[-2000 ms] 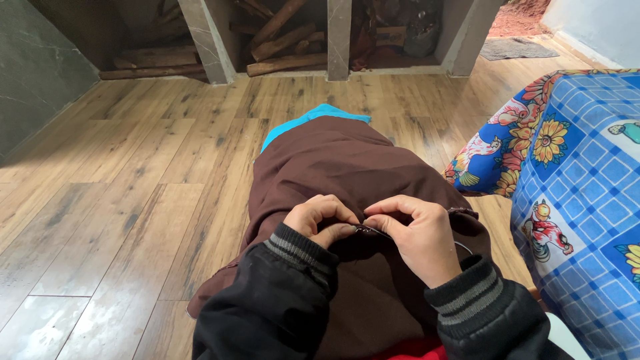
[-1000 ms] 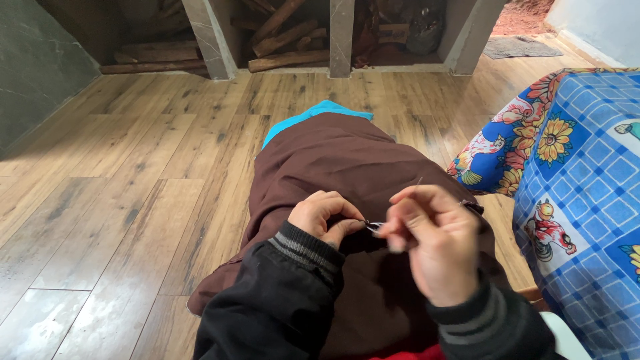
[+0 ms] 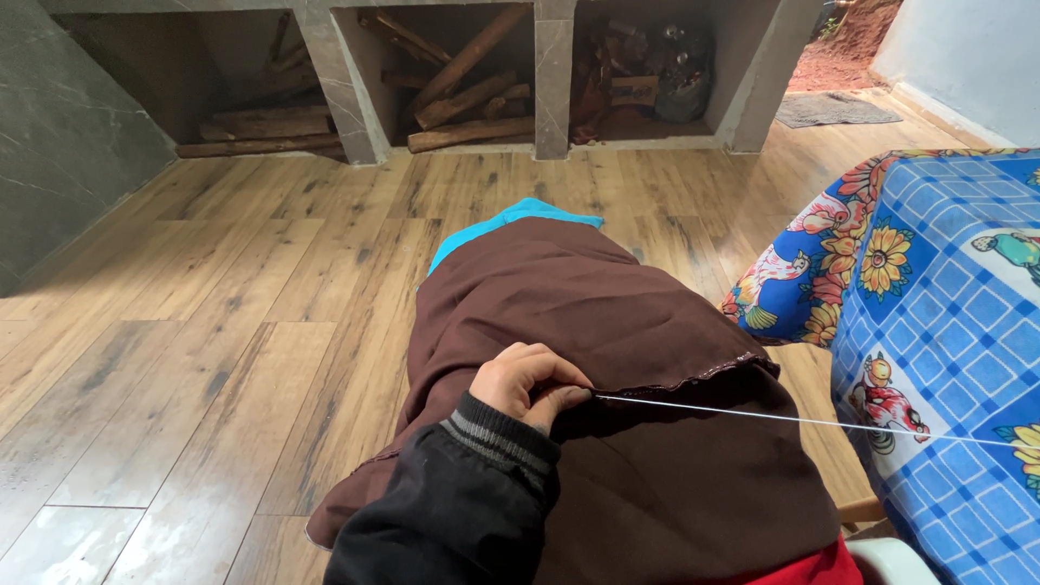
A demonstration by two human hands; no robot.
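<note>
Brown fabric [image 3: 561,301] lies spread over my lap, with a turquoise cloth [image 3: 520,213] showing past its far end and red cloth [image 3: 821,569] at the lower edge. Thumb and fingers of my left hand [image 3: 532,383] pinch the stitched edge of the brown fabric. From that pinch a taut white thread [image 3: 731,413] runs right, across the patterned tablecloth, and leaves the view at the right edge. My right hand is out of view, so what it holds is hidden. No needle can be seen.
A table under a blue checked, flowered tablecloth [image 3: 959,325] stands close at my right. Ahead, stone-faced compartments [image 3: 552,89] hold firewood [image 3: 471,134] and a filled bag [image 3: 684,89]. A grey mat [image 3: 837,109] lies on the floor at the back right.
My right hand, at the fabric edge two seconds ago, has left the view. The white thread now stretches out to the right. My left hand still pinches the brown fabric.
</note>
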